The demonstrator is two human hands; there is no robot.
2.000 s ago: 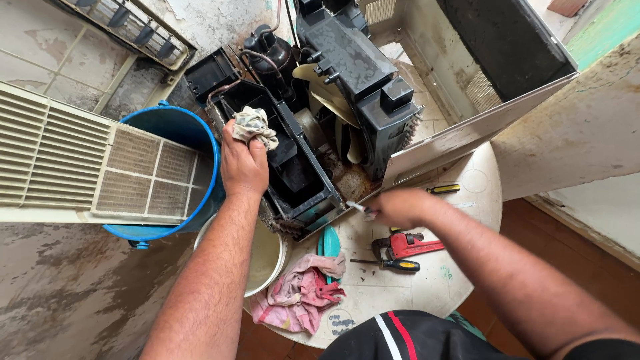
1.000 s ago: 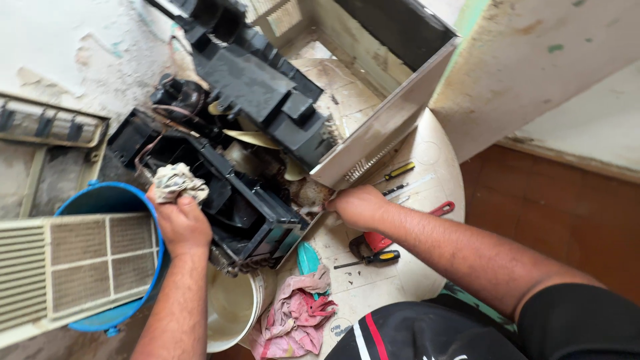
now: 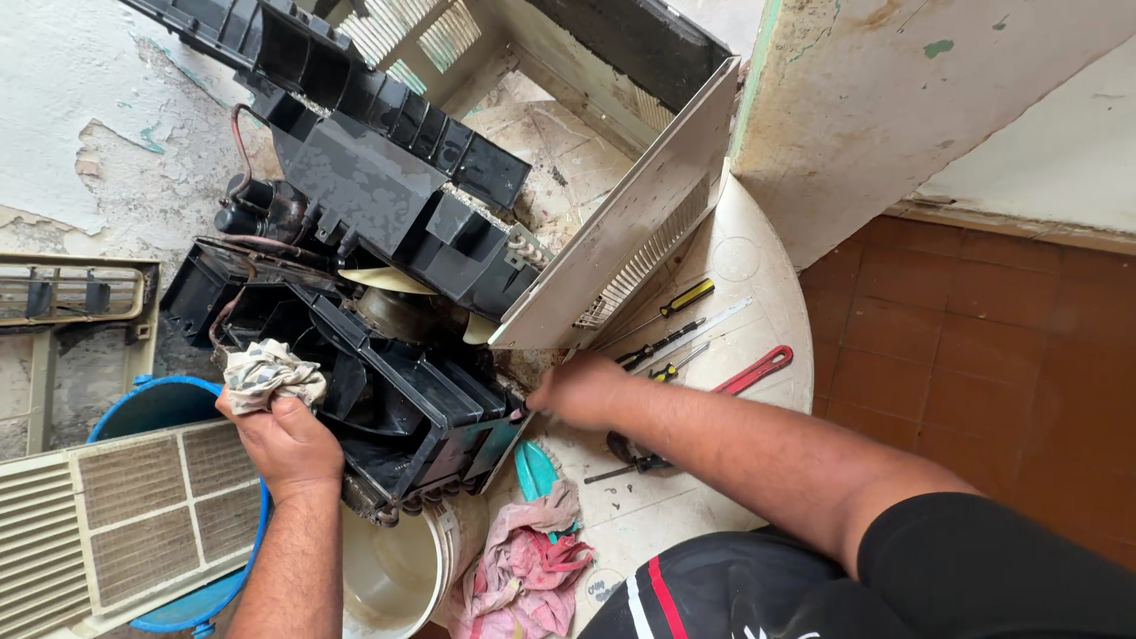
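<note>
My left hand (image 3: pixel 288 444) grips a crumpled patterned cloth (image 3: pixel 271 377) at the left end of a black plastic air-conditioner housing (image 3: pixel 417 408). My right hand (image 3: pixel 577 390) is at the housing's right end, with its fingertips curled around a small thing that is mostly hidden. Above lies a second black plastic housing part (image 3: pixel 373 169), with a fan blade (image 3: pixel 388 280) showing beneath it. The black compressor (image 3: pixel 266 209) and bent copper tubes stand to the left. A light metal casing (image 3: pixel 621 213) leans over the round table's far side.
On the round white table (image 3: pixel 754 293) lie a yellow-black screwdriver (image 3: pixel 688 298), a red-handled tool (image 3: pixel 754 370), more tools, a turquoise brush (image 3: pixel 535 470) and a pink cloth (image 3: pixel 524 568). A white bucket (image 3: pixel 441 568) and a blue tub (image 3: pixel 191 384) holding a grille panel (image 3: pixel 80 488) stand at left.
The view has shifted and moved nearer. My left hand still holds the cloth by the housing, and my right hand remains at its right end. The white item seen at my right fingers earlier no longer shows.
</note>
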